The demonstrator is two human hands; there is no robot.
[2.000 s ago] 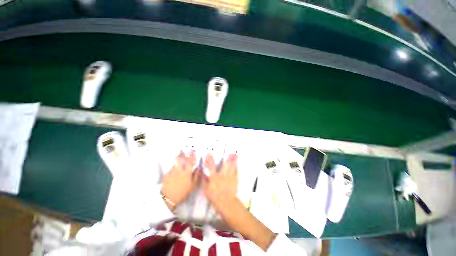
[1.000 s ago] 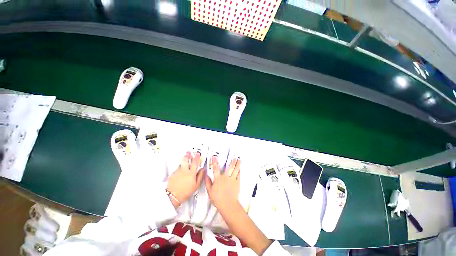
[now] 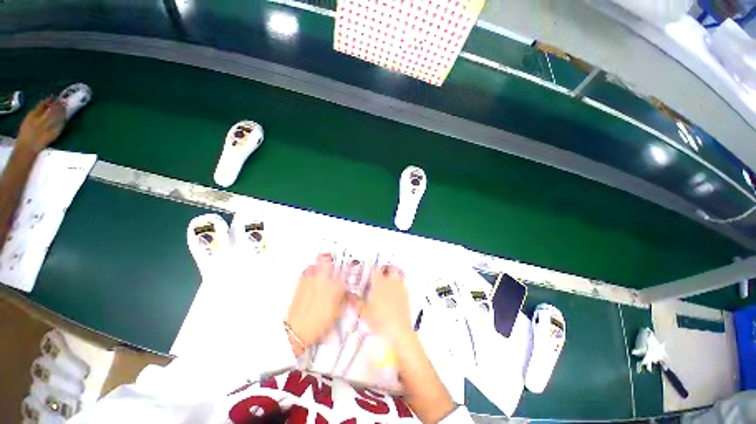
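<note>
Several white handsets lie side by side on the white paper sheet in front of me. My left hand rests over the left ones, fingers on their heads. My right hand lies over the right ones, fingers bent. Both hands are slightly blurred, and the hands cover most of the handsets; whether the fingers grip them is hard to tell. Two more handsets lie left of my hands, and two others lie to the right.
The green belt carries handsets. Another person's hand touches a handset at far left. A phone and a single handset lie right. A carton with handsets is lower left. A red-dotted yellow sheet hangs above.
The belt handsets have moved right. Another person's hand has appeared at far left on a handset. My fingers are more bent over the handsets, and the camera view has shifted slightly.
</note>
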